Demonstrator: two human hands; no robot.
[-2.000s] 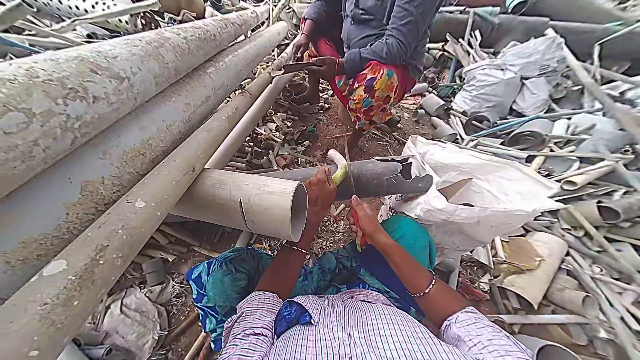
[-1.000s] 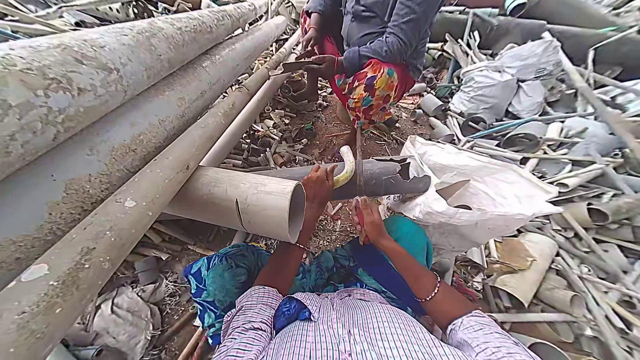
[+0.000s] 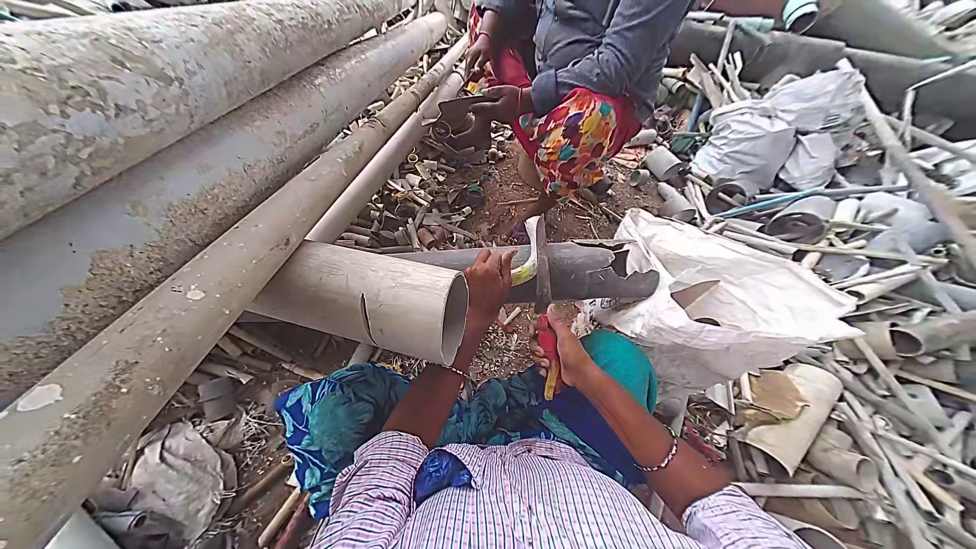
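Note:
My right hand [image 3: 563, 347] grips the red and yellow handle of a hand tool with a long dark blade [image 3: 543, 267], perhaps a knife or saw. The blade points away from me, across a dark grey plastic pipe [image 3: 576, 271] with a jagged right end. My left hand [image 3: 488, 286] is on the grey pipe, closed around the near end of a pale curved strip [image 3: 528, 263], which lies just left of the blade. Beside my left wrist is the open end of a wide beige pipe [image 3: 381, 301] with a slit in its side.
Long, dirty pipes [image 3: 229, 305] slope across the left. Another person [image 3: 602, 61] sits ahead, holding a dark piece. A white sack [image 3: 732, 282] lies by the grey pipe's jagged end. Pipe scraps [image 3: 862, 457] cover the ground at the right, near more white sacks [image 3: 755, 137].
The pale strip, which curved over to the left in the earlier frames, now stands straighter beside the blade. Both my hands stay near the grey pipe.

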